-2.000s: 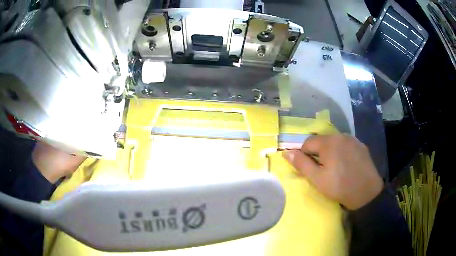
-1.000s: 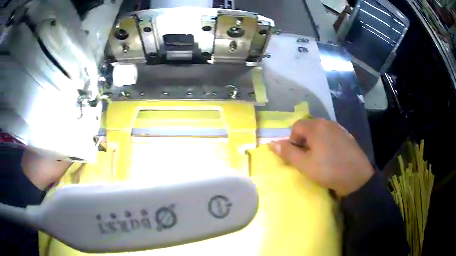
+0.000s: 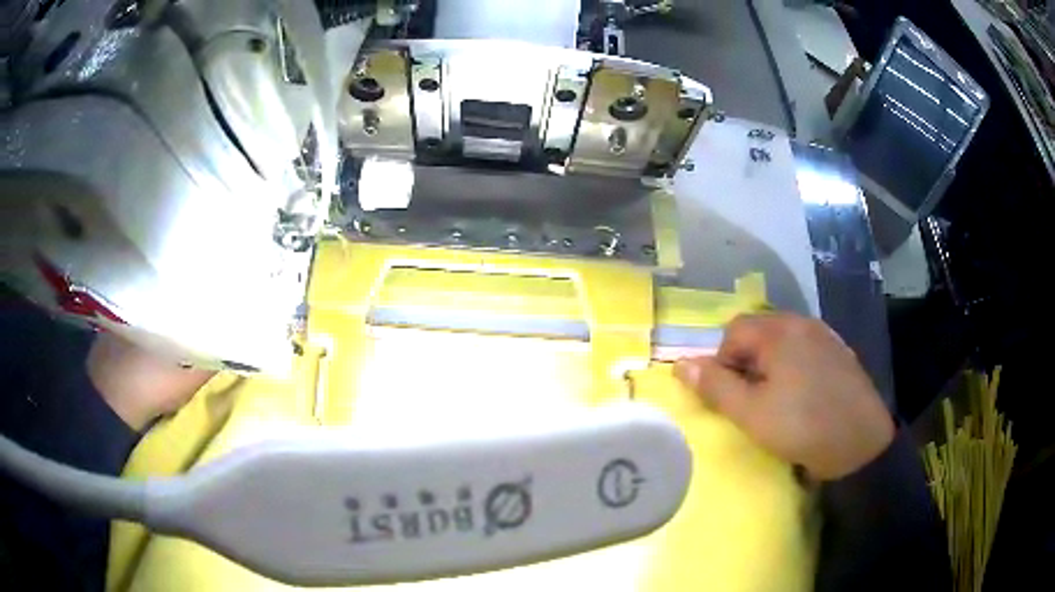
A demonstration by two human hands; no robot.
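A large yellow panel lies across the front, overexposed in the middle and partly hidden by the lamp. The yellow clamp frame with its open slot lies at the panel's far edge, below the metal clamp bracket. My right hand pinches the panel's edge with thumb and forefinger, just right of the frame. My left hand is at the panel's left side, partly hidden behind the sewing head; its fingertips do not show.
The white lamp paddle hangs over the panel. The silver clamp bracket stands behind the frame. Yellow tape lies on the pale board. A tilted touchscreen stands at back right. Narrow yellow strips hang at lower right.
The view shifted left, then back right, and sits slightly higher. My hands, the panel and the frame keep nearly the same places relative to each other.
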